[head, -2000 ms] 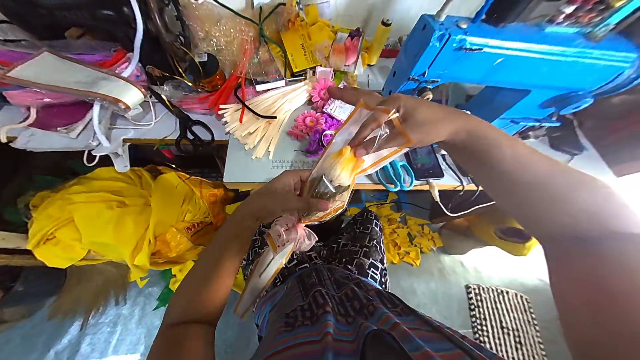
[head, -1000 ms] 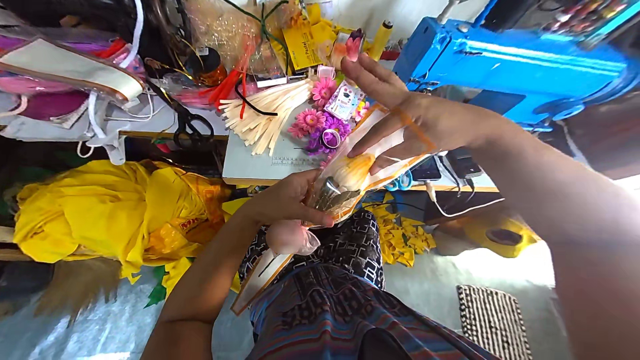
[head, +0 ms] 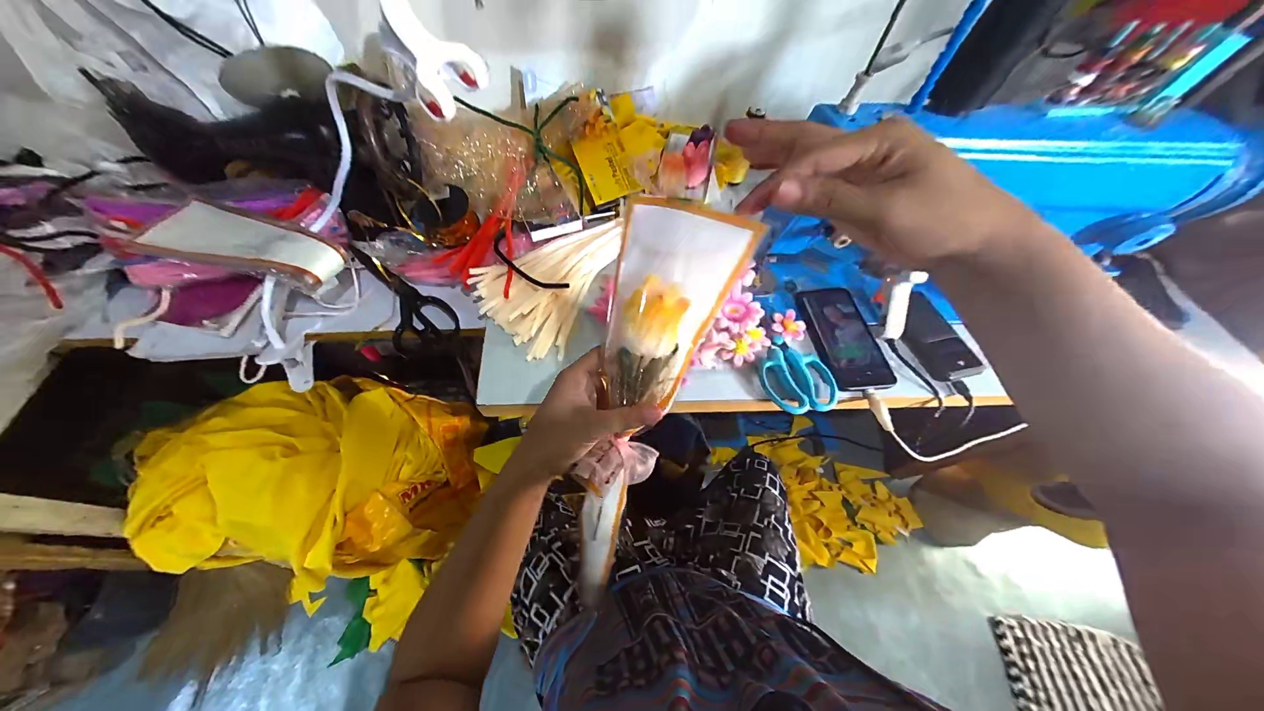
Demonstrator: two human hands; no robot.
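My left hand (head: 592, 420) grips a slim wrapped flower bouquet (head: 657, 316) around its lower middle. The bouquet has a clear and white sleeve with an orange-brown edge, a yellow-and-cream flower inside, and a pink ribbon bow (head: 617, 459) just below my fingers. Its narrow end points down toward my lap. Above and right of the sleeve's wide top, my right hand (head: 849, 183) is raised with its fingers apart, holding nothing. Behind the bouquet, cream pipe-cleaner-like stems (head: 543, 286) and pink flowers (head: 736, 316) lie on the table.
Teal-handled scissors (head: 798, 377) and a smartphone (head: 846, 339) lie near the table's front edge (head: 918, 401). Black scissors (head: 420, 301) are at left. A blue sewing machine (head: 1096, 178) stands at right. Yellow fabric (head: 257, 474) hangs at lower left, with yellow scraps (head: 829, 504) below the table.
My right hand has left the sleeve's opening and moved up, away from the bouquet. My left hand still holds it, now more upright. The view has shifted.
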